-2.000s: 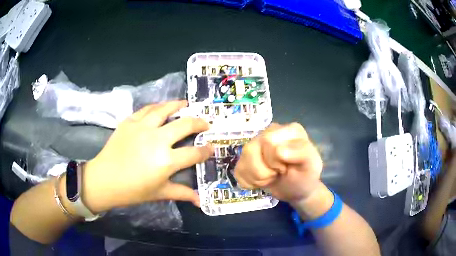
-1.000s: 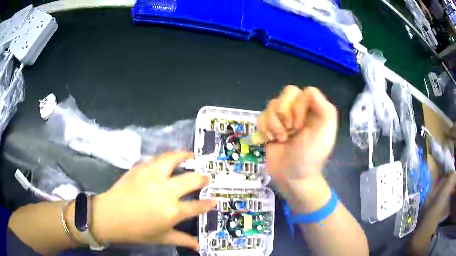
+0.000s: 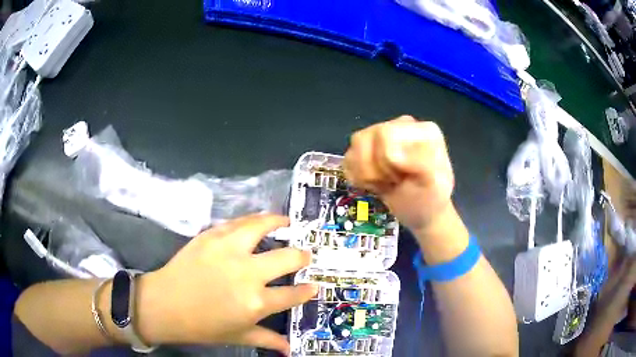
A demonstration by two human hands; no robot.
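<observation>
Two open white socket housings lie end to end on the dark bench, the far housing (image 3: 342,259) touching the near housing (image 3: 346,277). Each shows a green circuit board, a yellow block, brass strips and thin wires. My left hand (image 3: 233,279) rests with spread fingers on the left edges of both housings. My right hand (image 3: 401,167) is curled over the upper right part of the far housing. Its fingertips are hidden, so I cannot tell if it holds something. A bagged white cord (image 3: 157,199) lies left of the far housing.
Blue corrugated sheets (image 3: 314,28) lie at the back. A closed white power strip (image 3: 544,281) with bagged cords stands at the right, another closed strip (image 3: 59,38) at the upper left. A second bagged cord lies at the lower left. Another person's arm (image 3: 614,307) shows at the right edge.
My right hand has turned and curled down over the far housing's upper part; a small yellowish piece seen at its fingertips is now hidden. My left hand stays on the housing edges. The view has shifted.
</observation>
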